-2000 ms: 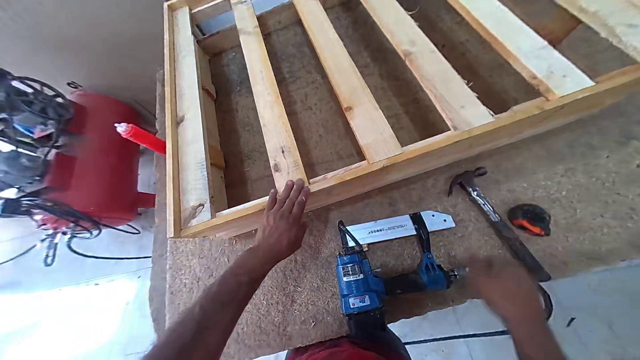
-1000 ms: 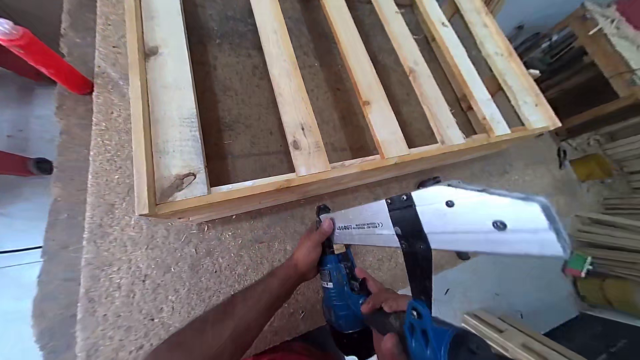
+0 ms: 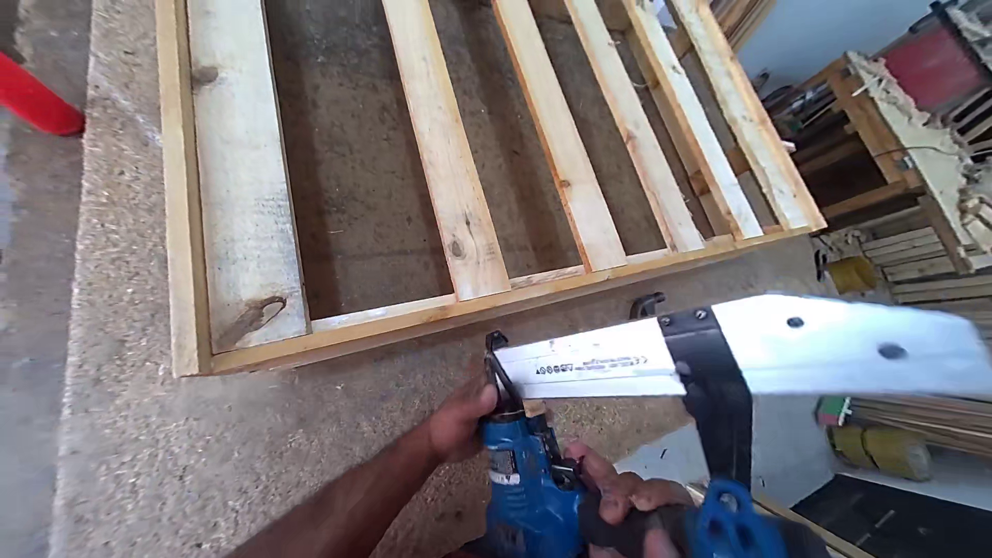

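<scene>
A blue pneumatic nail gun (image 3: 523,488) with a long silver magazine (image 3: 597,364) is held up near the bottom centre, its magazine pointing right. My left hand (image 3: 463,418) grips it near the black nose, at the magazine's left end. My right hand (image 3: 628,492) is wrapped around its dark handle. Beyond the tool lies a slatted wooden frame (image 3: 434,314), with several boards running across it and their near ends on the front rail. The nose is just short of that rail, and whether they touch cannot be told.
The frame lies on a particleboard tabletop (image 3: 124,434). Behind the magazine, the black claw of the hammer (image 3: 647,304) shows. A red cylindrical object (image 3: 39,97) is at the left edge. A wooden rack (image 3: 883,167) and stacked timber (image 3: 914,263) stand at the right.
The nail gun, lying on the tabletop two seconds ago, is now held up in both hands. My left hand has left the frame's front rail. The view has shifted right.
</scene>
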